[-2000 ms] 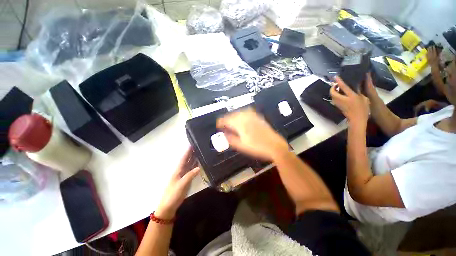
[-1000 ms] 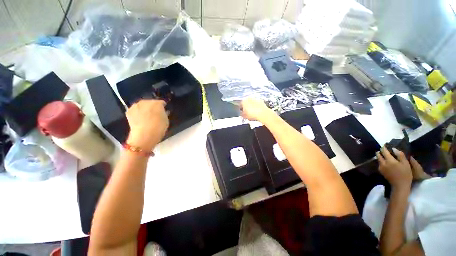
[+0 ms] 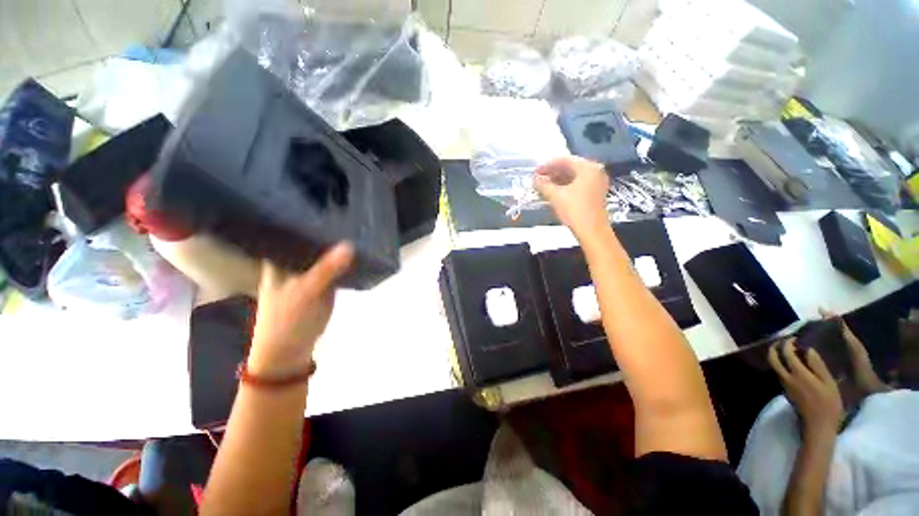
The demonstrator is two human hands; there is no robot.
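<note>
My left hand [image 3: 294,314] holds up a black insert tray [image 3: 227,161] with a dark central cut-out, tilted and slightly blurred, above the left of the table. The thumb is on its lower edge; the other fingers are mostly hidden. My right hand [image 3: 576,197] is at the left side of the pile of white cables [image 3: 660,197], fingers curled together; whether they grip a cable is unclear. Three black trays with white rounded-square centres [image 3: 502,305] stand in a row near the front edge, the middle one [image 3: 572,348] partly behind my right forearm.
The large open black box [image 3: 418,191] is partly behind the raised tray. A flask with a red lid [image 3: 151,212] and a dark phone [image 3: 220,353] are at left. Clear plastic bags [image 3: 517,71] and a white stack [image 3: 715,60] are behind. Another person's hands [image 3: 811,378] are at right.
My left hand was in the large open box and now holds a black tray raised above the table. My right hand stays by the cables, its fingers lifted slightly. The view has shifted left.
</note>
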